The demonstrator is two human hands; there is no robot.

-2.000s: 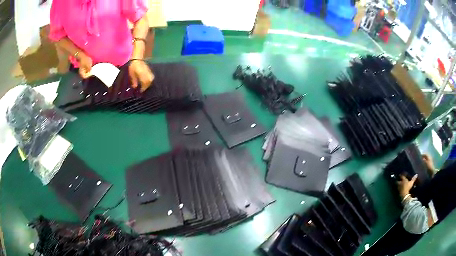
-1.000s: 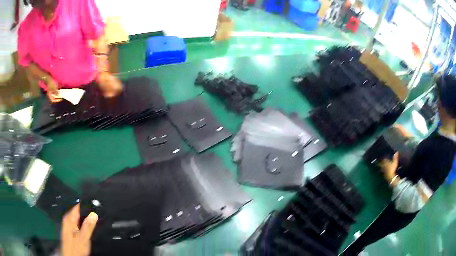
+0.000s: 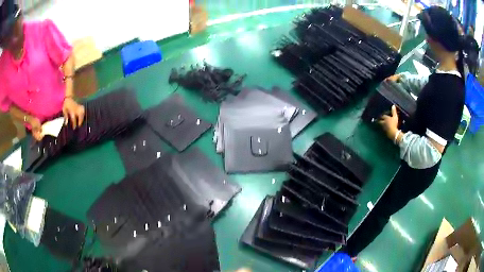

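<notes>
A blurred black panel (image 3: pixel 186 247) lies across the bottom edge, over the near side of the fanned panel stack (image 3: pixel 154 202). A sliver of skin, seemingly my right hand (image 3: pixel 243 270), shows at the bottom edge right of this panel. It is too cut off to show its fingers or grip. My left hand is not in view. The dark cord pile (image 3: pixel 98 263) is partly hidden at the bottom left. A greyer fanned stack (image 3: pixel 257 146) with a black loop on its top panel lies mid-table.
Another fanned black stack (image 3: pixel 313 207) lies right of centre, with dense rows (image 3: pixel 339 64) beyond. A cord bundle (image 3: pixel 207 79) lies at the back. A person in pink (image 3: pixel 40 69) holds a white slip. A person in black (image 3: pixel 438 101) handles panels at right. A clear bag (image 3: pixel 18 194) lies left.
The view has swung right. The hand that held a black panel at lower left has left the picture. A panel now shows at the bottom centre.
</notes>
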